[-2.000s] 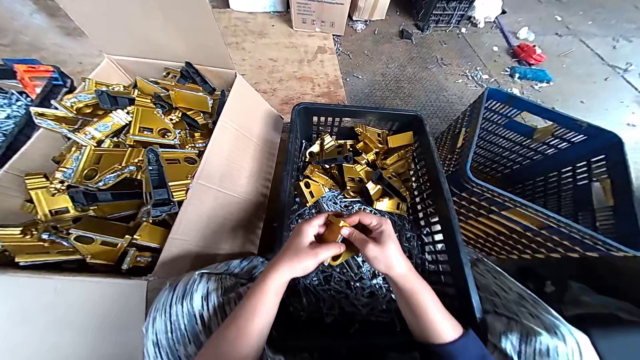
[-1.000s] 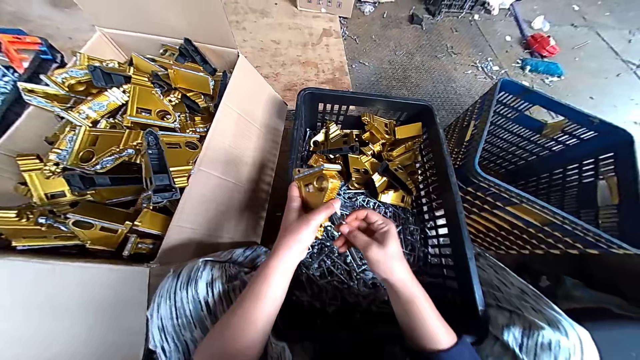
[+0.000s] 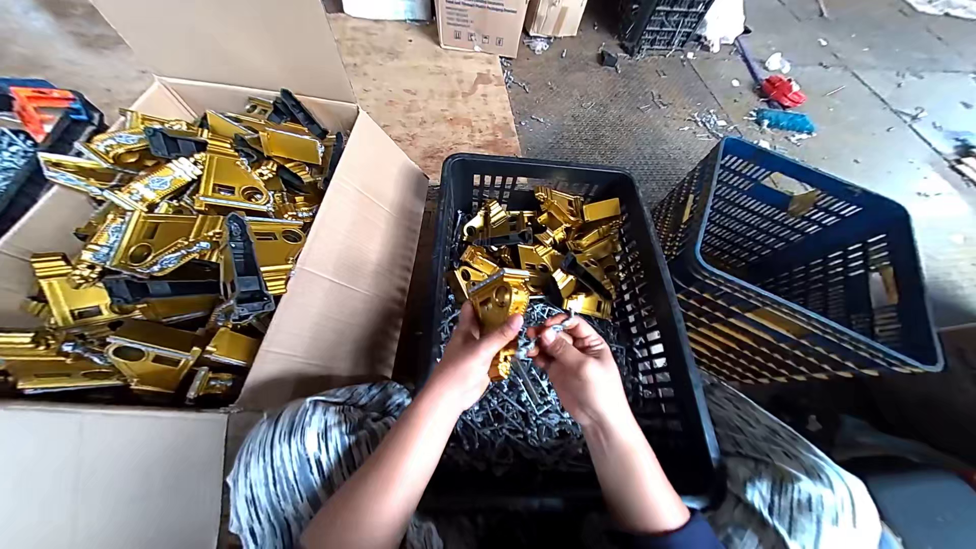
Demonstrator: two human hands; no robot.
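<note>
My left hand (image 3: 474, 354) grips a gold-coloured bracket (image 3: 496, 301) with a round hole, tilted up over a black plastic crate (image 3: 671, 335). Close to its right side, my right hand (image 3: 577, 362) pinches something small and metallic, perhaps a screw (image 3: 559, 328), between thumb and fingers; its exact shape is unclear. Below both hands lies a heap of grey metal screws (image 3: 518, 412) in the crate. More gold brackets (image 3: 564, 206), some with black parts, fill the crate's far end.
An open cardboard box (image 3: 347, 252) piled with gold brackets (image 3: 229, 183) stands at the left. To the right is a blue plastic crate (image 3: 808, 305). Behind are small cardboard boxes (image 3: 480, 23), another black crate (image 3: 663, 27) and a red item (image 3: 783, 90) beside a blue brush-like item (image 3: 784, 120).
Two seconds ago both hands were together on a gold part. Since then my left hand has raised a bracket upright, and my right hand has come apart from it, now holding a small metallic piece.
</note>
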